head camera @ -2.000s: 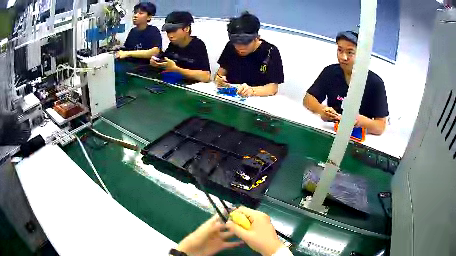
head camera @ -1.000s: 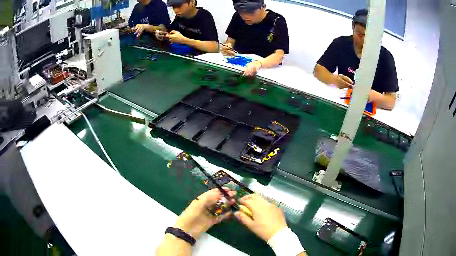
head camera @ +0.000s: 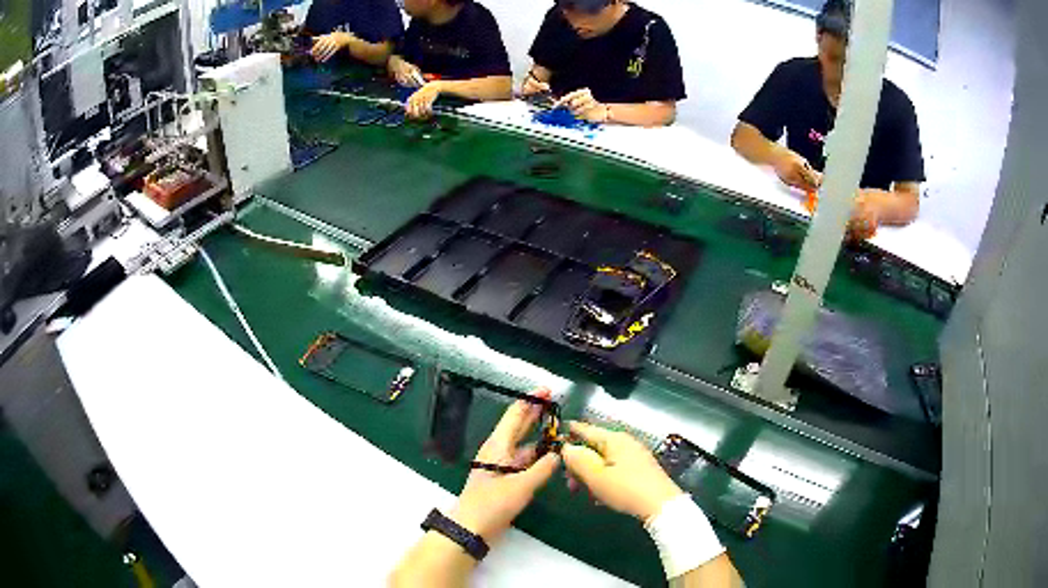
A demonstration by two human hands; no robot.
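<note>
My left hand (head camera: pixel 511 454), with a black band on the wrist, holds a thin black phone middle frame (head camera: pixel 494 388) by its right end, above the green belt. My right hand (head camera: pixel 611 465), with a white wrist wrap, has its fingertips at the same end, where small orange-gold parts (head camera: pixel 552 430) show. Whether it grips the frame or a small part is too small to tell. Another middle frame (head camera: pixel 359 366) lies on the belt to the left, and one more (head camera: pixel 718 485) lies to the right of my right hand.
A black blister tray (head camera: pixel 506 267) lies beyond my hands, with loose assemblies (head camera: pixel 621 301) at its right end. A white post (head camera: pixel 825 218) and grey plastic bag (head camera: pixel 830 350) stand right, beside a grey cabinet (head camera: pixel 998 345). A white worktop (head camera: pixel 218 425) runs near left. Several workers sit opposite.
The view has shifted. A middle frame now lies apart at left on the belt. My hands have come together at the held frame's end; the yellow item in my right hand no longer shows.
</note>
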